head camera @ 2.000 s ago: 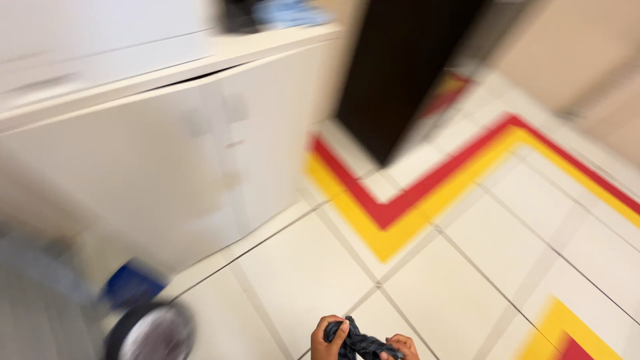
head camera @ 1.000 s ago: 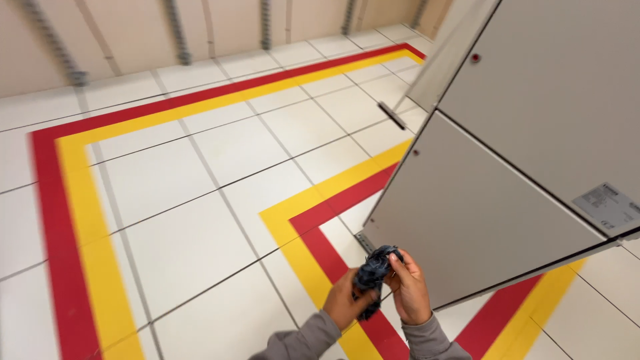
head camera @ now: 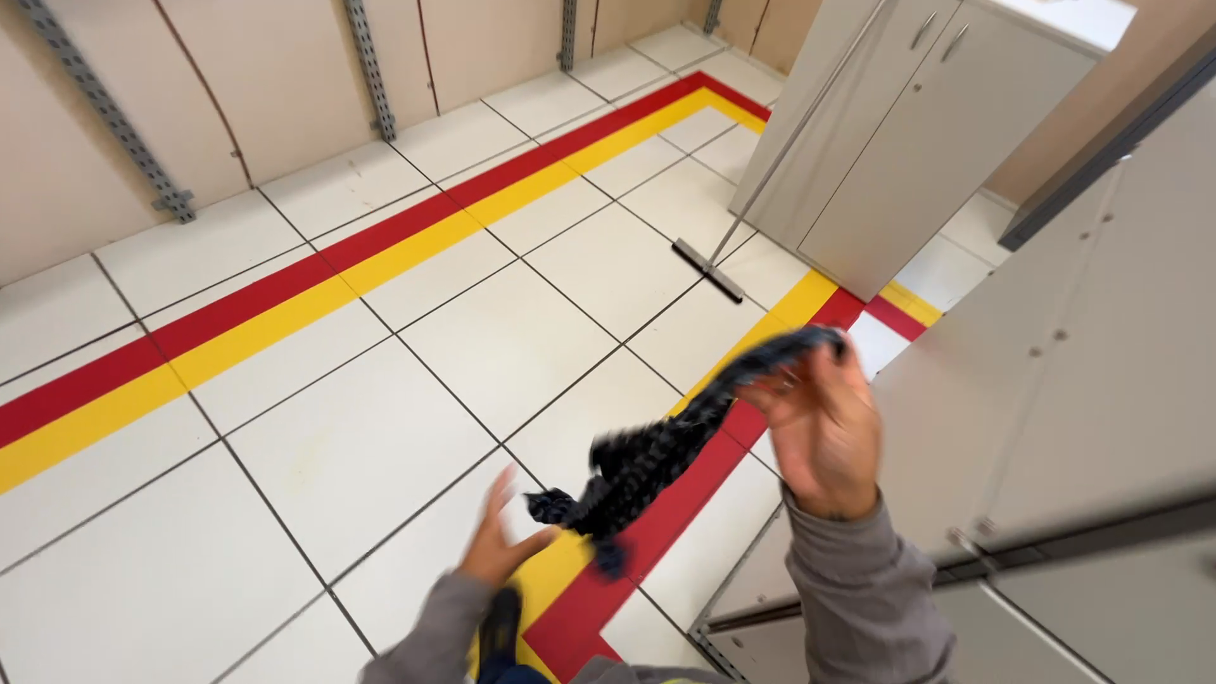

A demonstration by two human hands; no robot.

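A dark patterned cloth [head camera: 655, 461] stretches diagonally across the lower middle of the head view, blurred by motion. Its upper end is pinched between the fingers and thumb of my right hand [head camera: 822, 427], raised at the right. The lower end dangles beside my left hand [head camera: 503, 541], whose fingers are spread with a small gap between them and the cloth. Grey sleeves cover both forearms.
A squeegee [head camera: 708, 271] stands on the white tiled floor [head camera: 332, 475], its long handle leaning against a grey two-door cabinet [head camera: 883, 142]. Grey metal panels [head camera: 1073, 361] rise close on my right. Red and yellow floor stripes [head camera: 456, 209] run below the beige wall. My shoe [head camera: 499, 627] shows at the bottom.
The cloth was bunched between both hands a second ago; now it hangs extended from my right hand and my left hand has let go. The view has turned considerably.
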